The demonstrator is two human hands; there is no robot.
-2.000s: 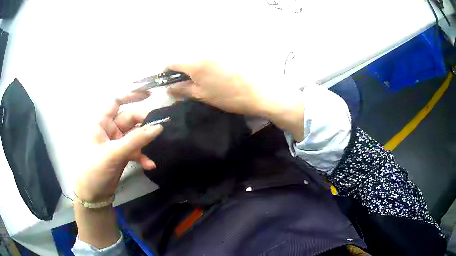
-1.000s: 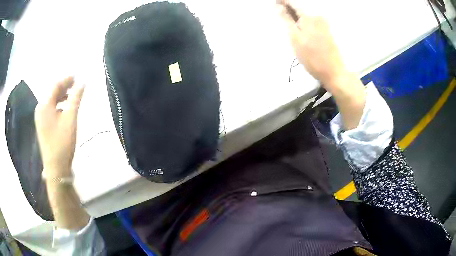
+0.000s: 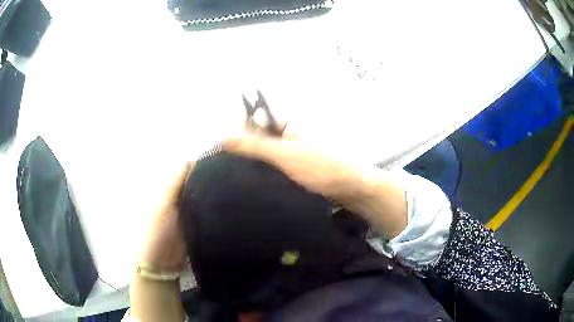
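A black bag panel [image 3: 252,220] with a small tan label hangs over the table's front edge and the dark apron. A short pale strip of zipper teeth shows at its top left edge. My left hand [image 3: 168,233] is at the panel's left edge and holds it; its fingers are mostly hidden by the fabric. My right hand [image 3: 277,157] is at the panel's top edge and holds dark thread snips [image 3: 260,116], blades apart and pointing away from me over the white table. The right hand and snips are slightly blurred.
A narrow black panel [image 3: 53,220] lies at the left. Another black piece with a zipper [image 3: 252,11] lies at the far edge of view. More dark pieces are at the far left. Thread clippings dot the white table [image 3: 428,75]. A blue container [image 3: 519,110] is at the right.
The flat labelled panel is no longer in front on the table; a labelled black panel is now in my hands near the apron. A zippered piece now shows at the far side. Both hands have come together.
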